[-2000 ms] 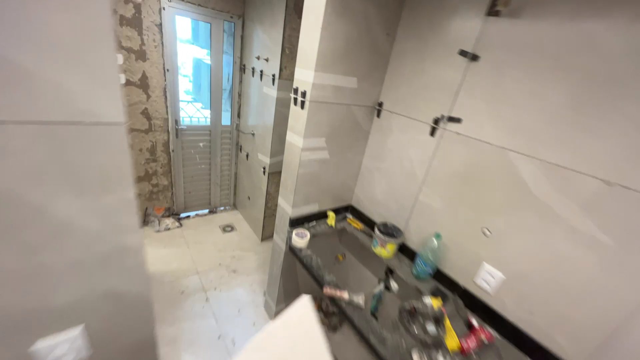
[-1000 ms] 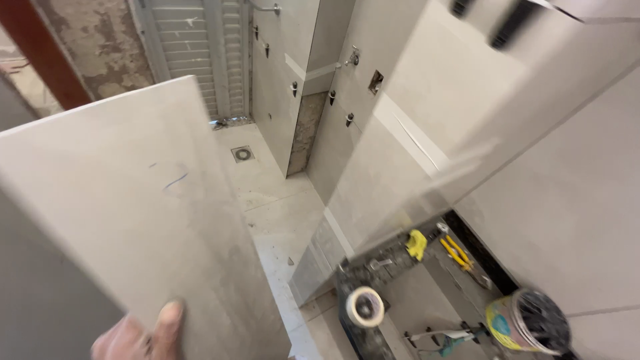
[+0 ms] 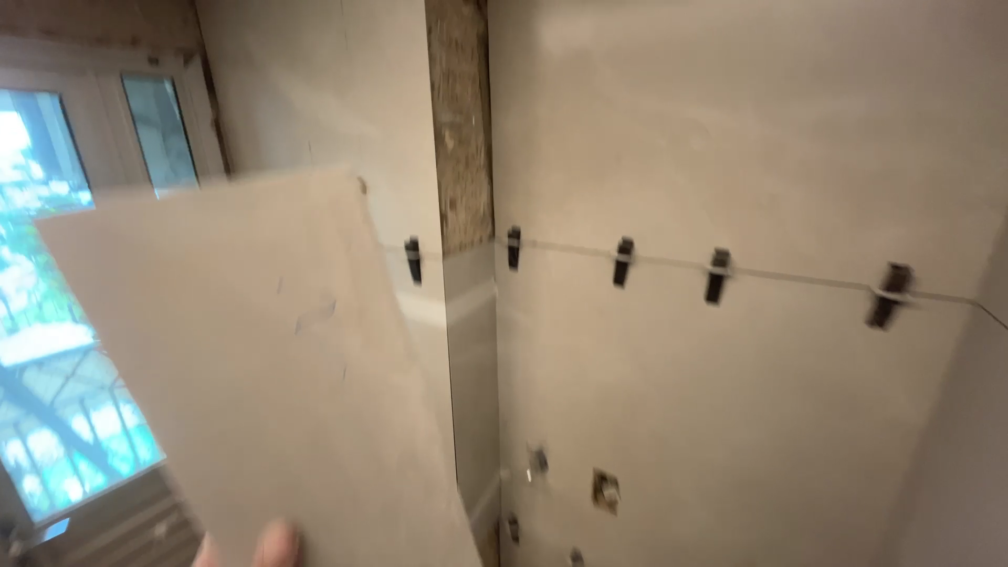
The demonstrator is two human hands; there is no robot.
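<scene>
A cut piece of pale tile with a few thin pencil-like marks stands tall at the left, in front of the door and the wall corner. My left hand grips it low down, at the bottom edge of the view; only the thumb and part of another finger show. My right hand is out of view. Behind the piece, a narrow strip of bare rough wall runs down the corner between two tiled faces and ends at a tiled part beside the joint.
Black tile-levelling wedges sit along the horizontal joint of the tiled wall. Below are an open electrical box hole and a pipe fitting. A glazed door with a railing beyond is at the left.
The view has swung from the floor and worktop up to the corner and door. The tile piece, held low at the left a second ago, now stands in front of the door.
</scene>
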